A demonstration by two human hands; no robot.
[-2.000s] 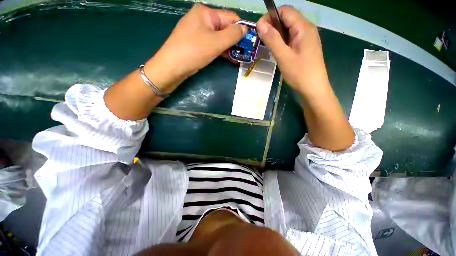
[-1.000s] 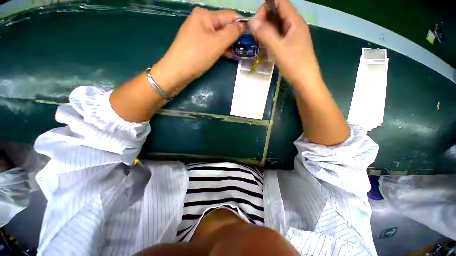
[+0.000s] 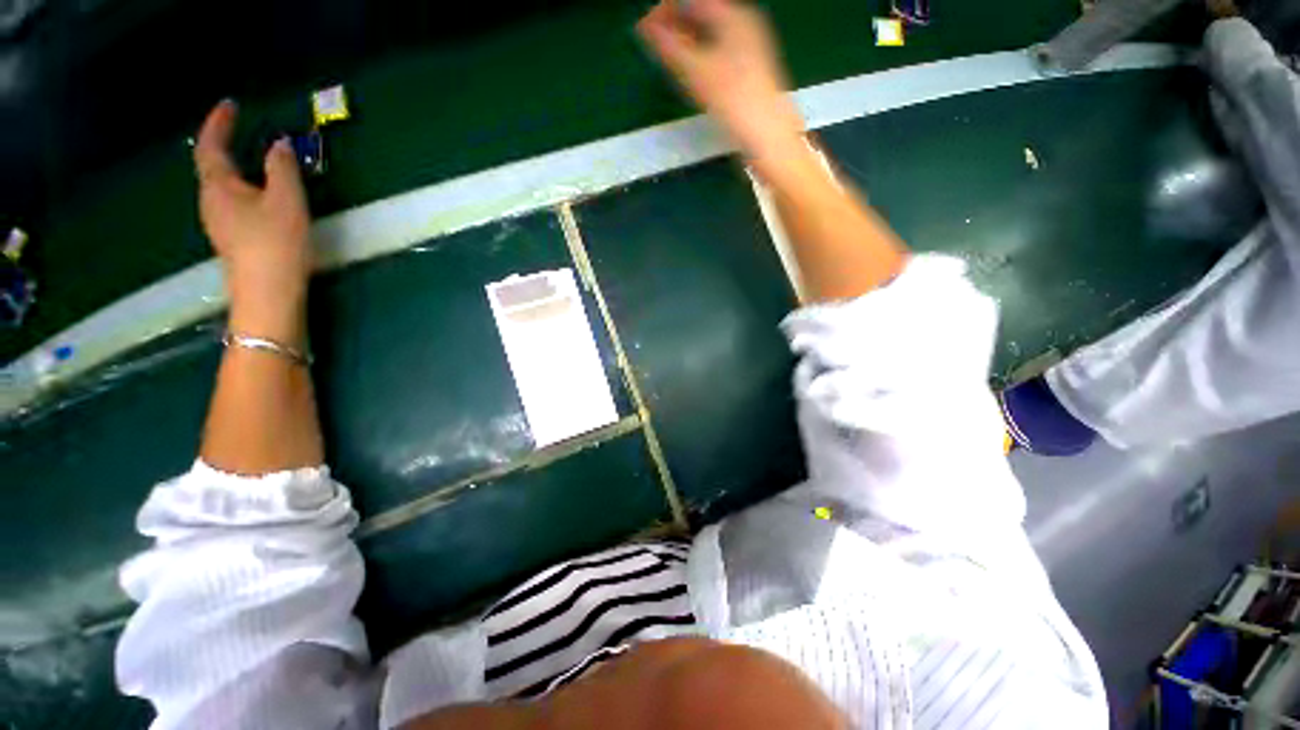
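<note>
A watch case with a dark blue inside (image 3: 305,151) lies on the green belt, with a yellow-and-white battery (image 3: 329,104) beside it. My left hand (image 3: 257,207) is over the belt, its thumb and fingers apart, the thumb tip at the edge of that case. My right hand (image 3: 727,72) is blurred over the belt, near the top edge, its fingers partly curled. Something dark shows at its fingers, too unclear to name. A white sheet stack or shallow tray (image 3: 559,364) with a greyish far end lies on the worktop.
A pale rail (image 3: 613,160) divides belt and dark green worktop (image 3: 428,357). More watch units sit on the belt at far left (image 3: 17,292) and upper right (image 3: 890,32). Another white strip (image 3: 774,214) is partly behind my right forearm. A person's sleeve (image 3: 1198,350) is at right.
The view has turned left. My hands have parted and moved out over the belt. The watch case is no longer held between them, and my left hand has opened.
</note>
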